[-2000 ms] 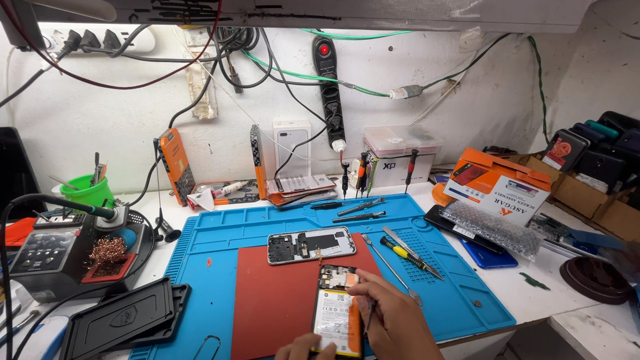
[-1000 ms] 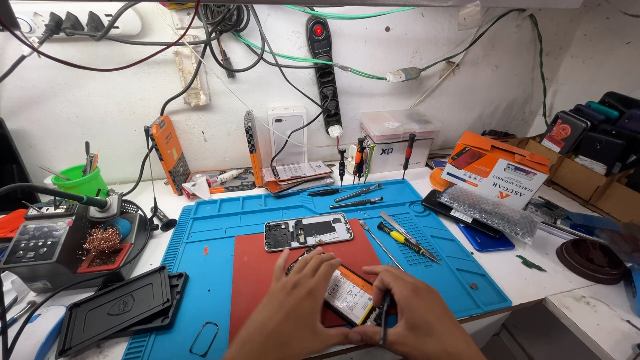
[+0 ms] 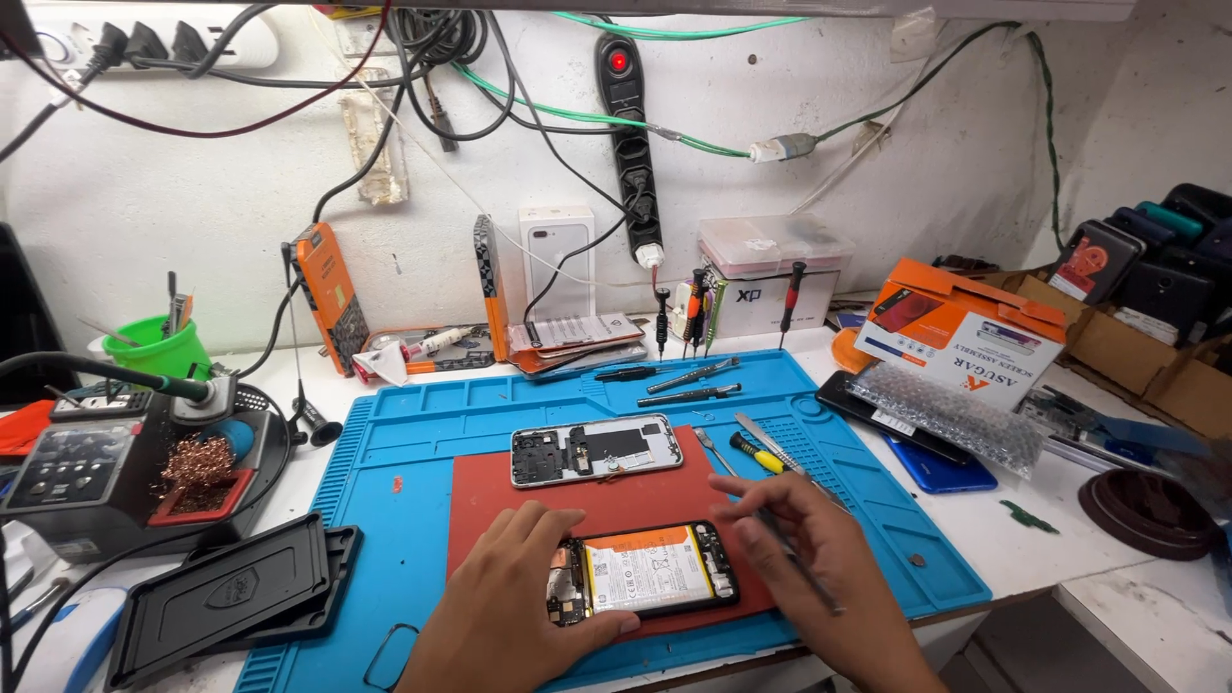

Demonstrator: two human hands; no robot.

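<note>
An opened smartphone [image 3: 645, 570] with its battery and circuit board exposed lies sideways on a red mat [image 3: 616, 499]. My left hand [image 3: 520, 587] holds the phone's left end, thumb along the near edge and fingers over the far edge. Just off its right end, my right hand [image 3: 808, 549] holds a slim dark metal tool [image 3: 794, 558], likely tweezers or a pry tool, between thumb and fingers. Beyond the phone rests a detached silver-framed phone housing [image 3: 597, 450]. To its right lie a yellow-black screwdriver [image 3: 757, 454] and thin metal tools.
A blue silicone repair mat [image 3: 404, 481] spans the bench. Black trays [image 3: 226, 597] and a soldering station [image 3: 87, 472] stand left. An orange-white box [image 3: 958, 337], bubble wrap [image 3: 943, 419] and a blue phone [image 3: 938, 467] are at right. Upright screwdrivers [image 3: 789, 306] stand behind.
The opened phone, upright two seconds ago, now lies sideways. My right hand has moved off it to the right with the slim tool. My left hand has shifted to the phone's left end.
</note>
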